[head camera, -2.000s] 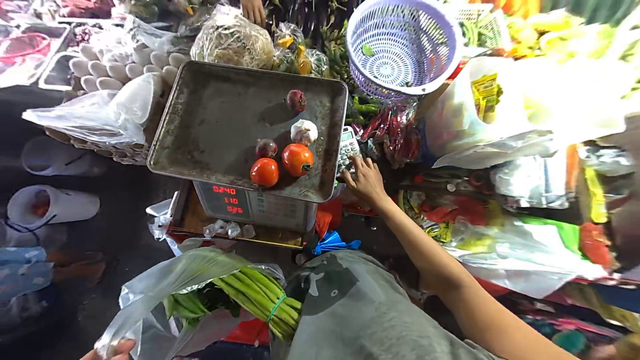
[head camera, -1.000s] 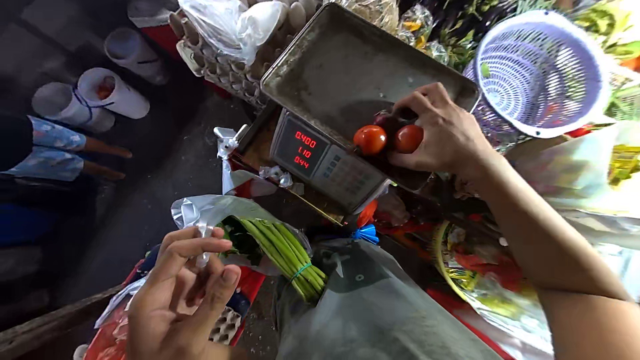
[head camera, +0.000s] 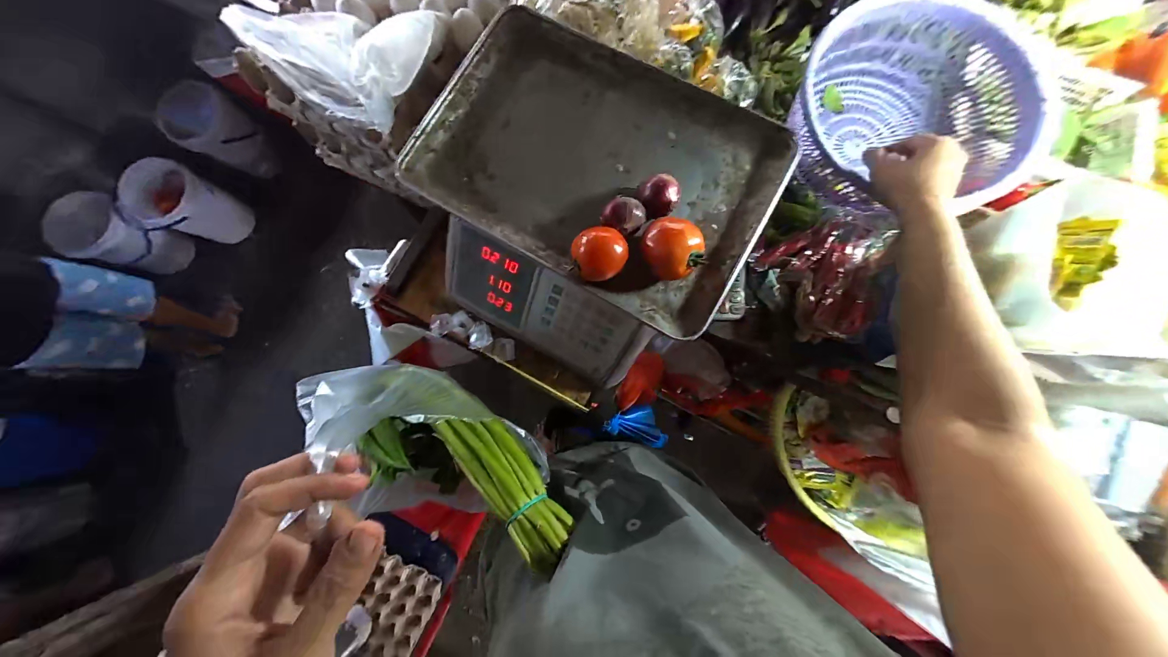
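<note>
My left hand (head camera: 283, 547) grips the edge of a clear plastic bag (head camera: 342, 392), lower left. Inside the bag lies a bundle of green stems (head camera: 497, 484) tied with a green band. My right hand (head camera: 917, 169) is at the purple plastic basket (head camera: 803, 137), over its opening, with the fingers curled; what it holds, if anything, is hidden. Two tomatoes (head camera: 672, 248) and two red onions (head camera: 659, 194) rest near the lower right of the metal tray (head camera: 547, 119). That tray sits on a digital scale (head camera: 575, 319) with lit red digits.
Egg cartons (head camera: 342, 151) with a plastic bag (head camera: 356, 55) on top adjoin the tray's left side. White buckets (head camera: 187, 201) and a person's legs (head camera: 100, 315) are at the left. Packets fill a round basket (head camera: 785, 438) at lower right. An egg tray (head camera: 401, 593) lies below my left hand.
My right hand has moved from the tomatoes on the tray to the purple basket. The garlic bulb seen on the tray two seconds ago is not on it now. The scale's digits have changed.
</note>
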